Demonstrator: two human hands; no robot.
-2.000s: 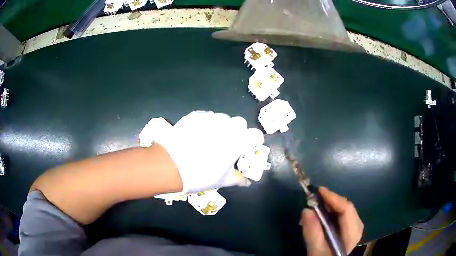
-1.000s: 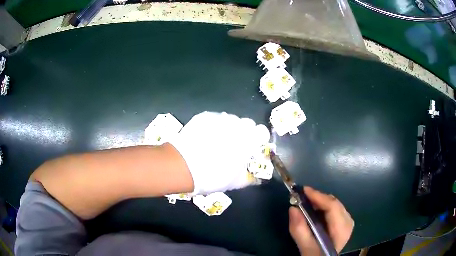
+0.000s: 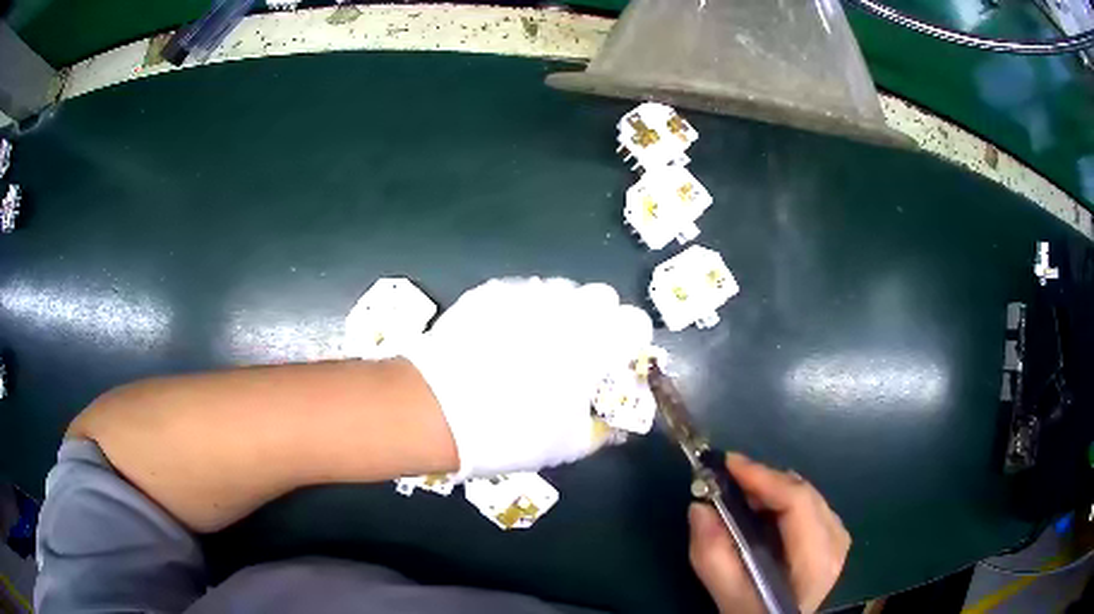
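My left hand [image 3: 540,378], in a white knitted glove, grips a small white module [image 3: 625,401] with brass contacts at its fingertips, partly hidden by the fingers. My bare right hand [image 3: 774,534] holds the soldering iron [image 3: 708,474], its brownish tip touching or very close to the brass contact at the module's upper right. Three white modules lie in a column beyond: the far one [image 3: 656,136], the middle one [image 3: 668,206] and the nearest [image 3: 693,288], all with brass parts showing.
A white module [image 3: 390,317] lies left of my glove. Another with brass contacts [image 3: 514,498] lies below it, beside a partly hidden one [image 3: 426,483]. A translucent fume hood [image 3: 738,66] stands at the far edge. A dark fixture [image 3: 1023,384] is at right.
The iron has moved left from beside the held module onto its contact. The view has shifted slightly. My left hand keeps its grip. Smoke seen a second ago has thinned.
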